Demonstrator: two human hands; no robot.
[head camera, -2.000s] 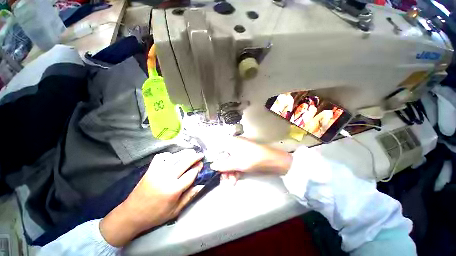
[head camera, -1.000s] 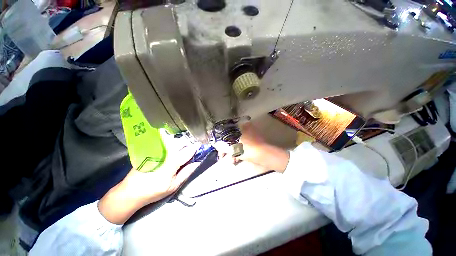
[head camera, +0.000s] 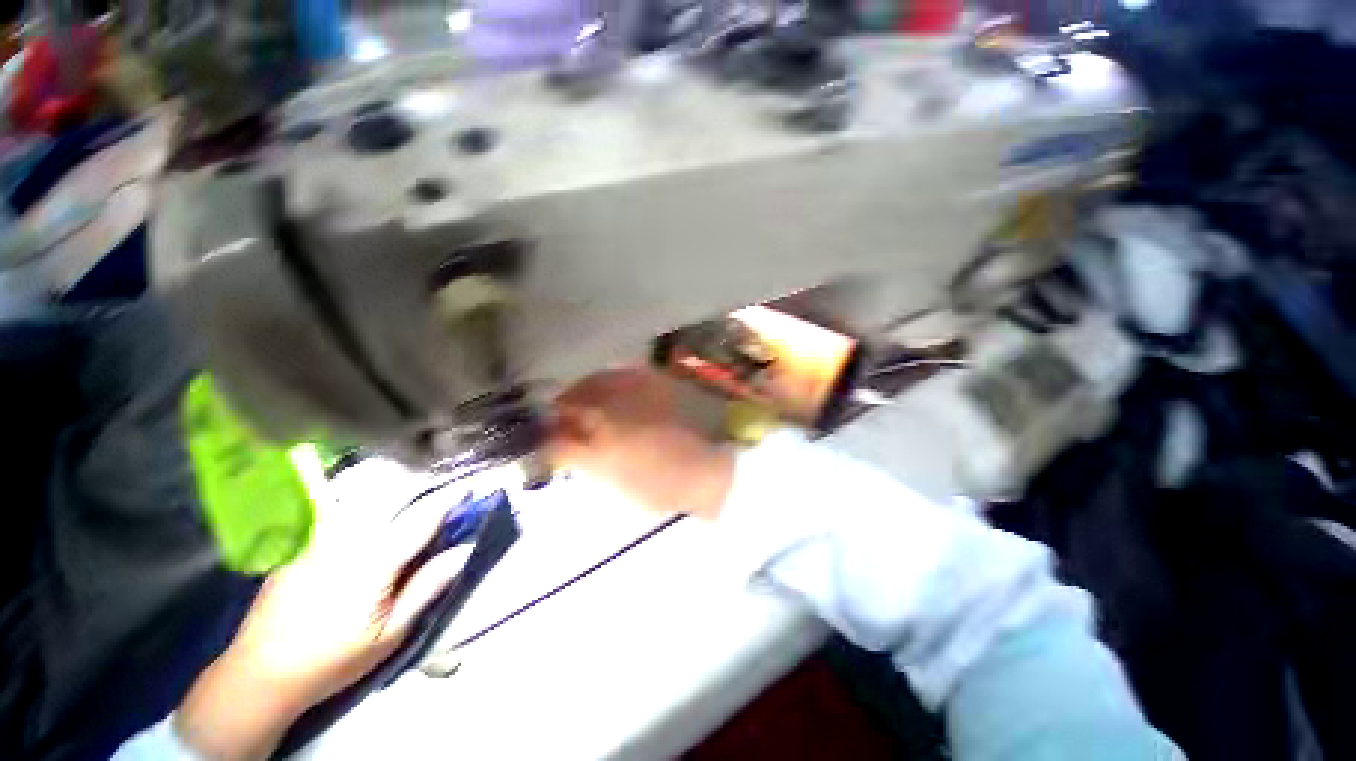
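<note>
The frame is blurred. The navy garment edge with a dark strip (head camera: 479, 558) lies on the white table, left of and below the needle area. My left hand (head camera: 335, 595) holds this edge, thumb along the strip. My right hand (head camera: 632, 431) is right of the presser foot, partly curled; I cannot tell whether it holds anything. The off-white sewing machine (head camera: 640, 216) spans the view, with its tension dial (head camera: 473, 302) on the head. The lime-green tag (head camera: 250, 483) hangs left of the needle. The needle itself is too blurred to see.
A smartphone (head camera: 773, 361) leans by the machine, with a yellow pad (head camera: 756, 422) below it. A control panel (head camera: 1041, 394) sits on the table's right. Dark cloth lies at far left, and dark and white pieces are heaped at right. The white table (head camera: 640, 654) has its front edge above dark red cloth.
The view has swung right, so the machine appears further left. My right hand has moved from beside the presser foot a little to the right. My left hand still holds the navy edge.
</note>
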